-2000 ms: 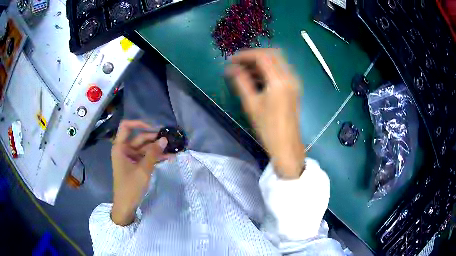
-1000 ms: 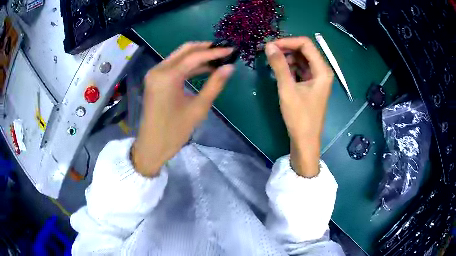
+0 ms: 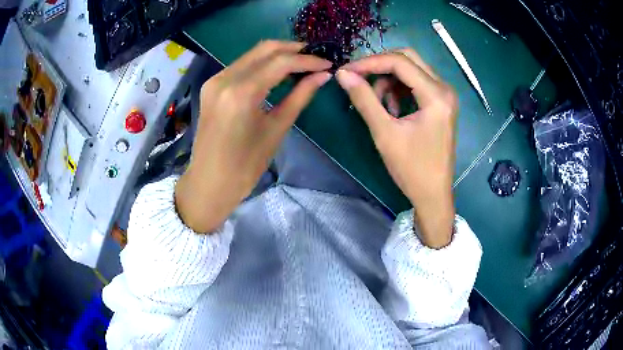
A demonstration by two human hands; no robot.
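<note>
My left hand (image 3: 249,123) holds a black plastic housing (image 3: 328,53) between thumb and fingers, above the green mat. My right hand (image 3: 410,113) meets it there, its thumb and index fingertips pinched together against the housing's near edge. Whether a small part sits between my right fingertips is too small to tell. The pile of dark-red leaded components (image 3: 335,20) lies on the mat just beyond my fingertips, partly hidden by the housing.
White tweezers (image 3: 462,66), two black parts (image 3: 504,178) and a clear plastic bag (image 3: 570,191) lie right on the mat (image 3: 410,178). Black trays (image 3: 136,27) stand upper left and along the right. The machine's white button panel (image 3: 130,130) and amber fixture (image 3: 31,109) are left.
My left hand has risen from near my lap to the mat with the housing. My right hand has moved over to it, and the fingertips of both hands now meet.
</note>
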